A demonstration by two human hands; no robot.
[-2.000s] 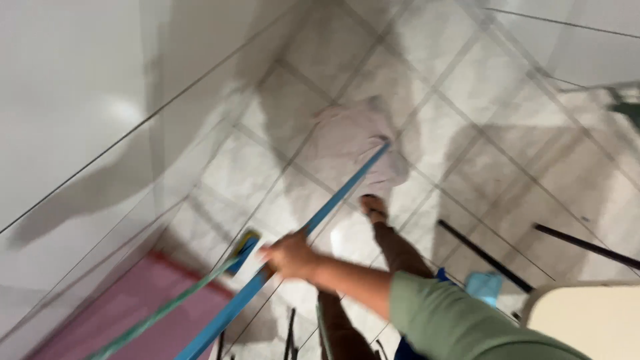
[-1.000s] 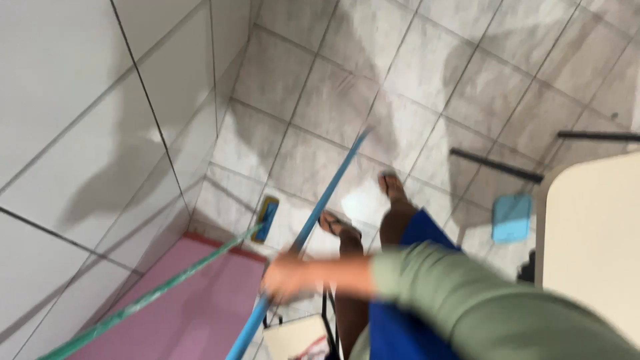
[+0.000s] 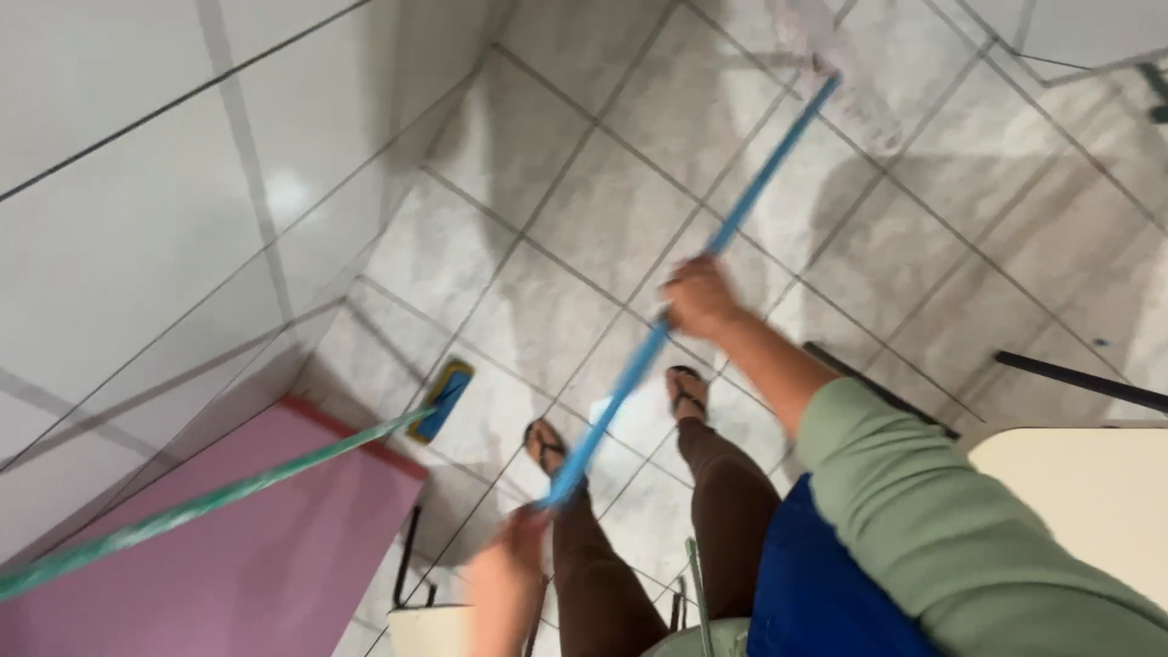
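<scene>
A long blue pole (image 3: 598, 424) slants across the head view, from the lower middle to the upper right. My right hand (image 3: 701, 297) is closed around its middle. At its lower end, my left hand (image 3: 516, 557) grips it and is blurred by motion. The pole's far end meets a pale, damp-looking cloth (image 3: 862, 109), spread on the tiled floor (image 3: 584, 228) and smeared by motion. Whatever joins pole and cloth cannot be made out. Both my feet, in dark sandals, stand on the tiles below the pole.
Left of my feet rests a blue-and-yellow cleaning head (image 3: 443, 401) with a green handle (image 3: 210, 502), beside a pink panel (image 3: 265, 538). White tiled wall (image 3: 182, 201) rises at left. A cream tabletop (image 3: 1086, 493) and dark metal legs (image 3: 1077, 379) are at right.
The cloth, near the middle of the view two seconds ago, now lies at the upper right with the pole's far end. My left hand has come into view. My right hand still holds the pole.
</scene>
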